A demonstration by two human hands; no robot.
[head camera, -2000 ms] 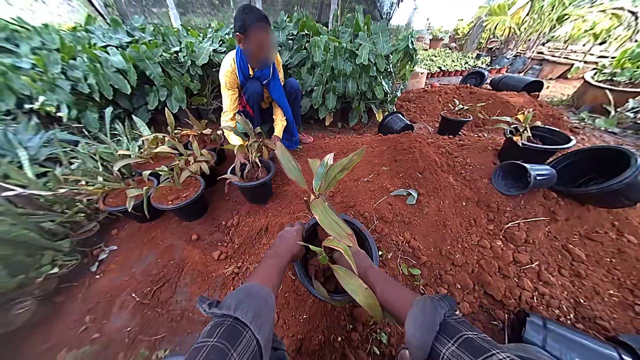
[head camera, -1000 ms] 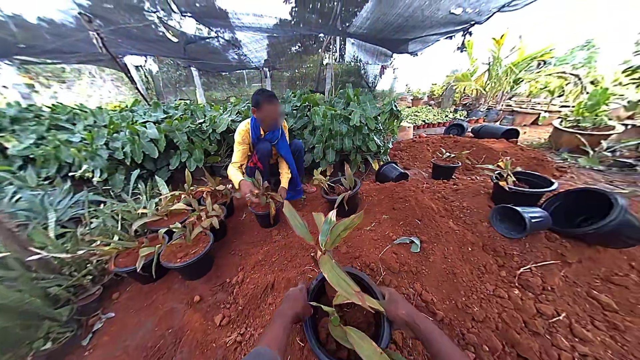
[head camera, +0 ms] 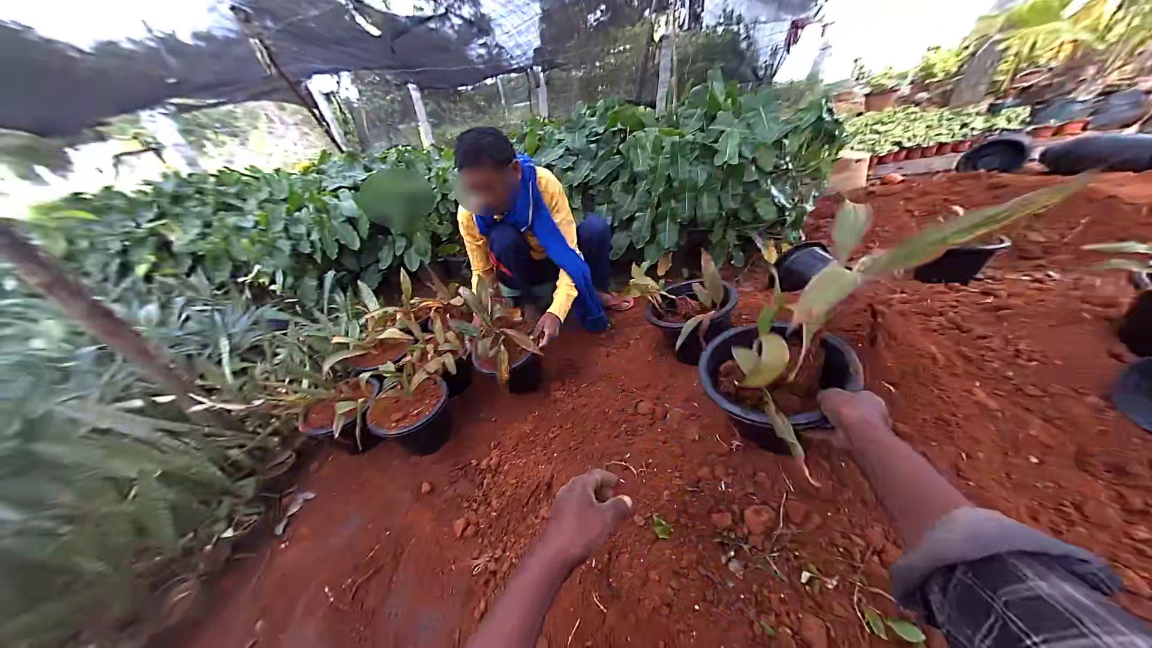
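Note:
My right hand (head camera: 853, 414) grips the near right rim of a black plastic pot (head camera: 774, 423). In the pot stands a leafy plant (head camera: 814, 301) with long green and yellowing leaves, rooted in reddish soil. My left hand (head camera: 587, 511) hovers low over the red soil, left of and nearer than the pot, fingers loosely curled and nothing seen in them. Behind this pot, a little to the left, is another black pot with a plant (head camera: 693, 313). A crouching person in a yellow shirt and blue scarf has a hand at a potted plant (head camera: 508, 355).
Several potted plants (head camera: 414, 414) stand in a group at the left. Spiky plants (head camera: 117, 468) and a slanting pole (head camera: 99, 315) border the left side. Mounded red soil (head camera: 1017, 378) rises on the right, with black pots (head camera: 801, 263) on it. A leafy hedge (head camera: 684, 162) runs behind.
My left hand has let go of the pot and moved away from it. The other person's potted plant has moved over to the group at the left. The view has turned left.

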